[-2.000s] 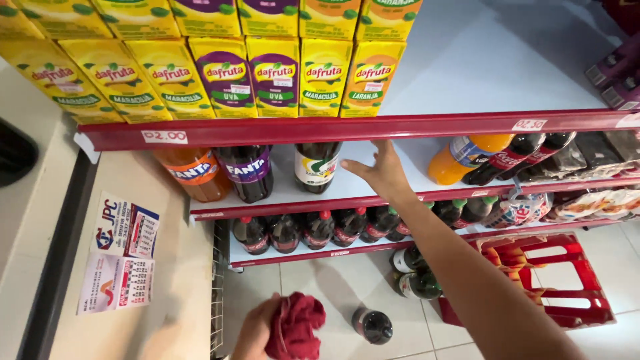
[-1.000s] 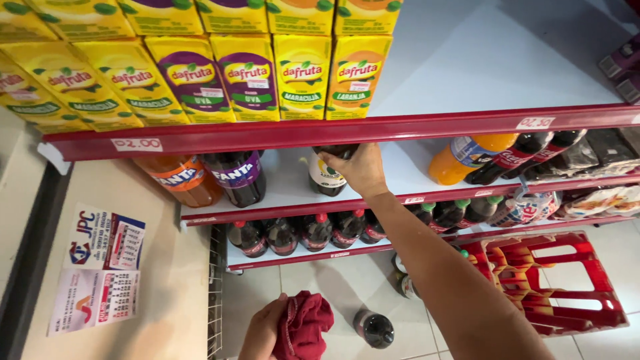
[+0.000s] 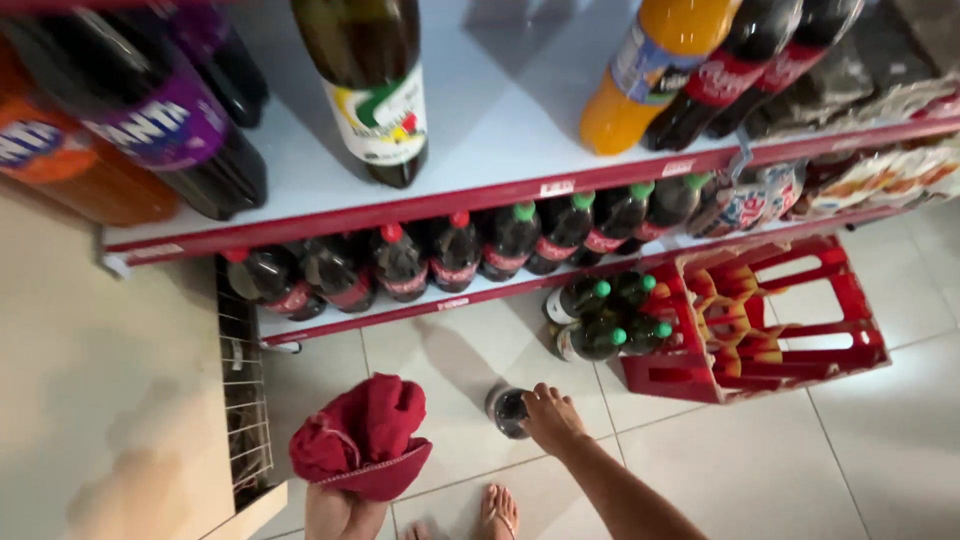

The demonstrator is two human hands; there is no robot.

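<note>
My left hand [image 3: 343, 511] holds a bunched red cloth [image 3: 364, 442], which covers its fingers. To the right of the cloth, my right hand [image 3: 551, 420] reaches down with its fingers at the side of a dark bottle [image 3: 510, 411] on the tiled floor; whether they grip it is not clear. A dark green bottle with a white, green and yellow label [image 3: 381, 124] stands on the upper shelf, its top cut off by the frame. To its left are a purple-labelled Fanta bottle [image 3: 169, 124] and an orange Fanta bottle [image 3: 67, 157].
Cola bottles [image 3: 455, 255] line the lower shelf [image 3: 450, 303]. Several green-capped bottles [image 3: 592, 337] stand on the floor beside a red plastic crate [image 3: 675, 379]. An orange drink bottle [image 3: 626, 97] and packaged goods [image 3: 877, 180] are at the right. A wire rack [image 3: 247, 427] is at the left.
My right hand has left the green-labelled bottle on the upper shelf and moved down to the bottle on the floor. The red cloth remains in my left hand. The view has tilted down.
</note>
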